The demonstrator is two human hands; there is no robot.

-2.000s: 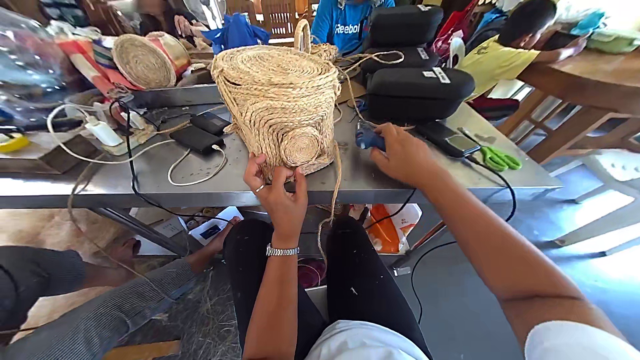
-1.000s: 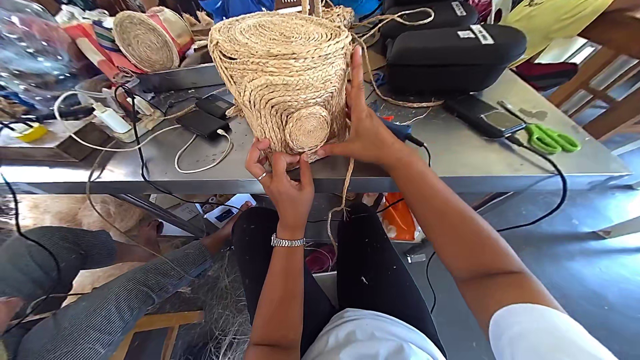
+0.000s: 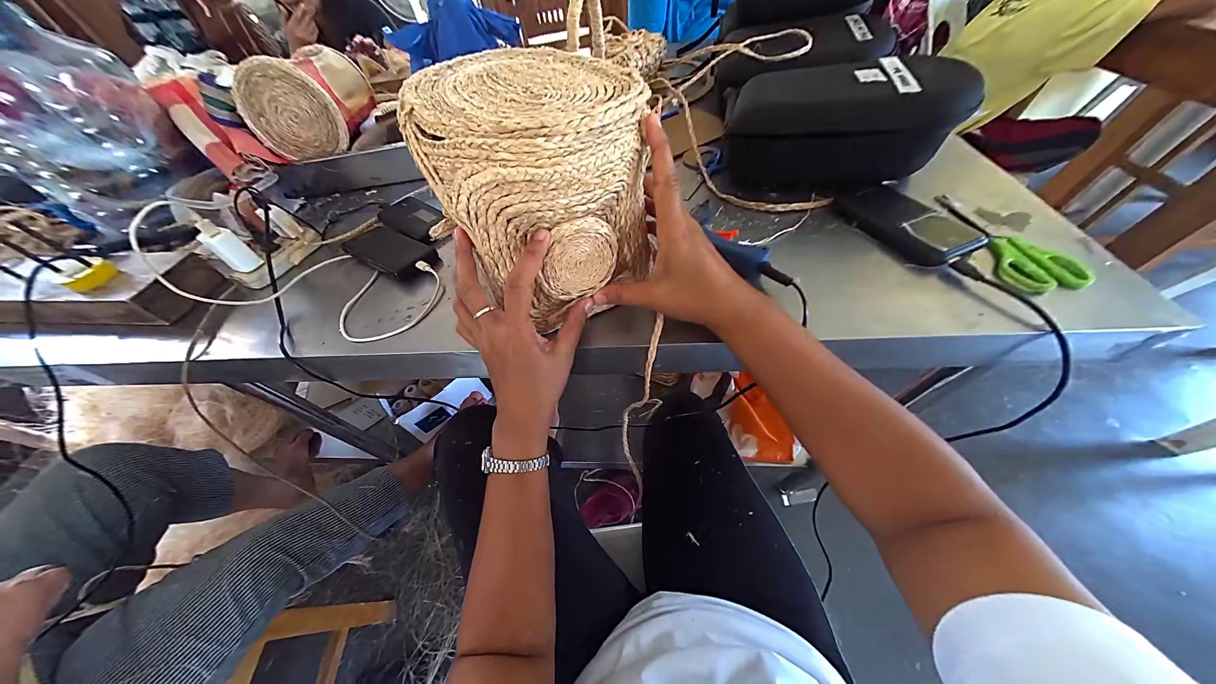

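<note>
A braided natural-fibre basket (image 3: 532, 142), with swirling rows of braid and a small round coil (image 3: 578, 256) low on its near side, stands on the metal table at its front edge. My left hand (image 3: 518, 323) is on its lower left, fingers spread over the braid beside the coil and thumb at the coil's lower edge. My right hand (image 3: 679, 252) lies along its right side, fingers pointing up and thumb near my left thumb. Together the hands hold the basket between them. A loose braid (image 3: 649, 370) hangs from it over the table edge.
Right of the basket are black zipped cases (image 3: 845, 119), a phone (image 3: 907, 226) and green-handled scissors (image 3: 1035, 264). Left lie a black power bank (image 3: 389, 249), white cables and a round coiled piece (image 3: 290, 107). Cables hang below the metal table (image 3: 855, 328). Another person's legs (image 3: 237, 570) are at lower left.
Two seconds ago my right hand was on a dark blue object on the table; it has moved left onto the basket's right side. My left hand stays at the basket's lower part. The view has moved closer.
</note>
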